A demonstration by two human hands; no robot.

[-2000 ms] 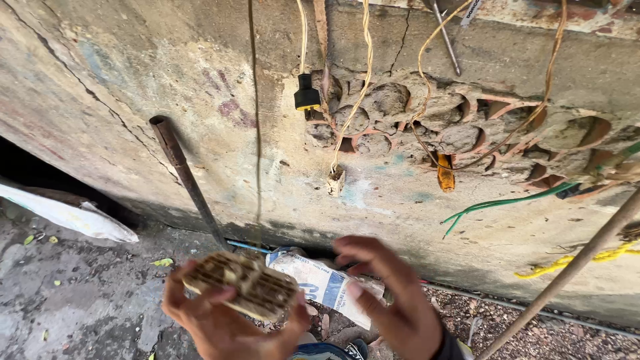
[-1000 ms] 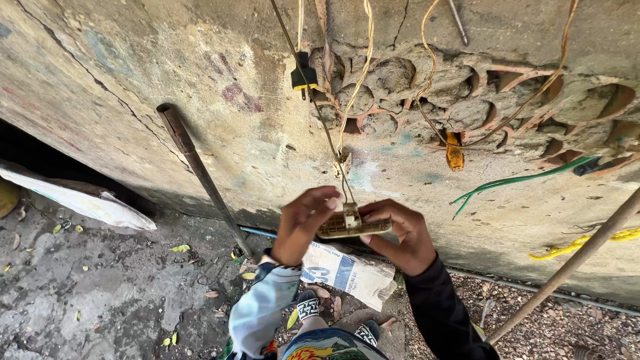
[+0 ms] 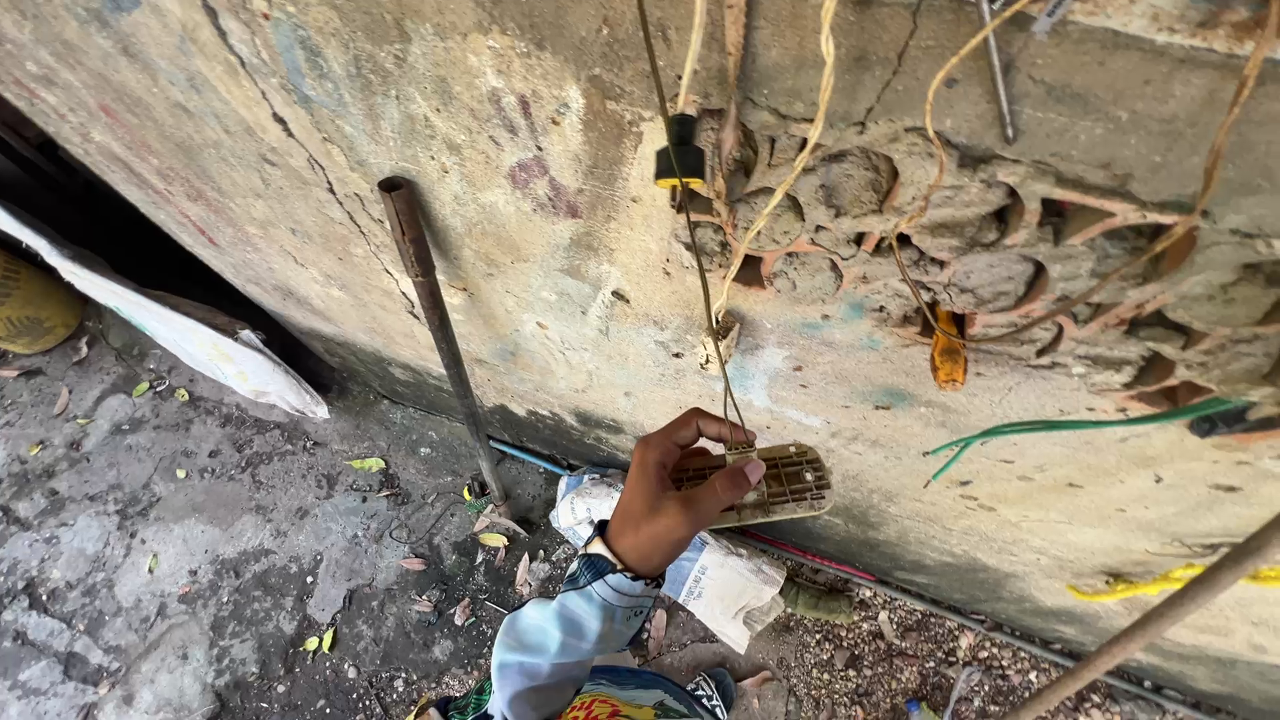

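My left hand [image 3: 680,490] holds a dirty cream plastic plate with a ribbed back [image 3: 790,485], thumb over its middle. A thin dark two-strand cord [image 3: 697,250] hangs down to a small fitting on the plate's upper edge, by my fingertips. Behind the cord a black and yellow plug [image 3: 680,155] hangs on a pale cable. A twisted cream wire [image 3: 790,190] ends at a small whitish fitting [image 3: 720,340] just above my hand. To the right an orange-handled tool [image 3: 948,350] sticks out of a broken hollow block. My right hand is out of view.
A rusty metal pipe [image 3: 440,320] leans on the cracked wall at left. Green wires [image 3: 1080,425] and yellow rope [image 3: 1150,583] are at right, with a wooden pole [image 3: 1160,620] slanting across the corner. A paper cement sack [image 3: 735,590] lies on the ground below my hand.
Two seconds ago the plate was held away from the cord; one second ago both hands were on it at the cord's end. My right hand has since left the view.
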